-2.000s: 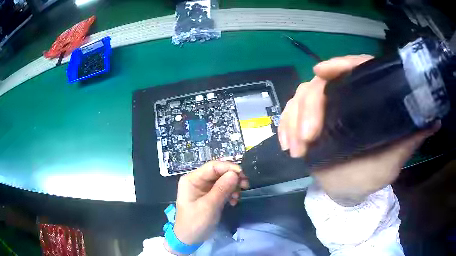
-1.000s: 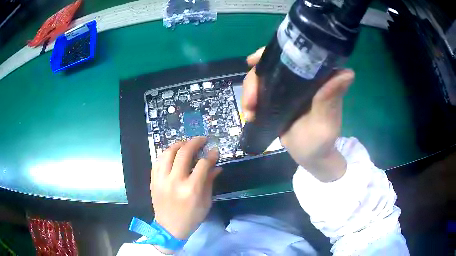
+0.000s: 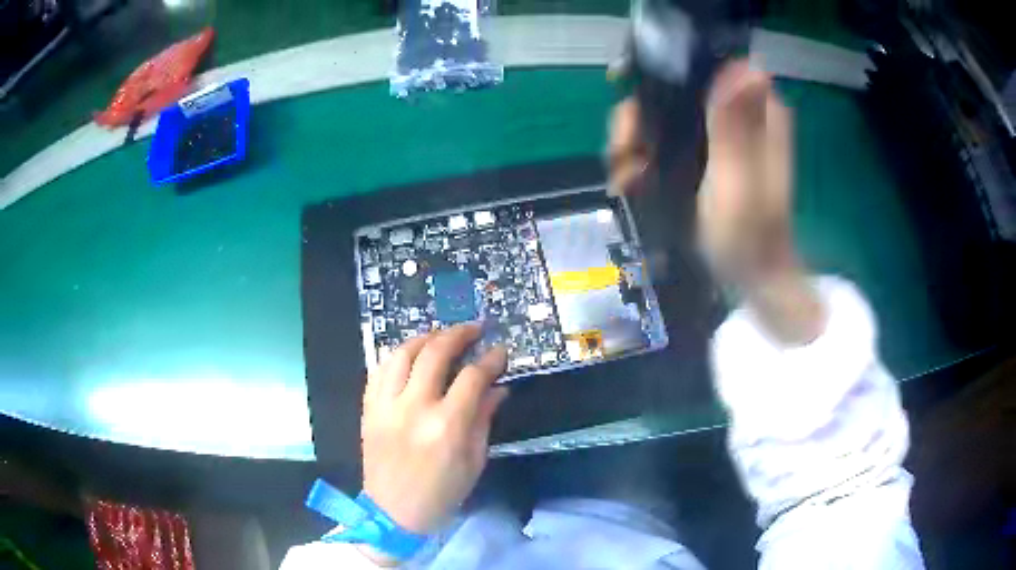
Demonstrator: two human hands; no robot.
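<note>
The mainboard (image 3: 412,295) lies in its shallow silver-grey housing (image 3: 660,323) on the black mat (image 3: 334,390). A shiny metal plate (image 3: 579,239) and an orange-yellow flex cable (image 3: 588,279) show at the right of the board. My left hand (image 3: 429,418) rests with bent fingertips on the board's lower edge; whether it holds anything small is hidden. My right hand (image 3: 746,178), blurred, grips the black electric screwdriver (image 3: 672,134), upright at the right of the unit. Its bit is too blurred to make out.
A blue screw bin (image 3: 201,136) and red-orange plastic (image 3: 162,78) are at the back left. A clear parts bag (image 3: 446,50) lies on the pale ridged strip (image 3: 557,42). Dark equipment stands at the far right. More red plastic (image 3: 139,534) shows below the bench edge.
My right hand has lifted the screwdriver off the board's lower right and moved it right and up, uncovering the plate and flex cable. My left hand has stayed on the board since one second ago.
</note>
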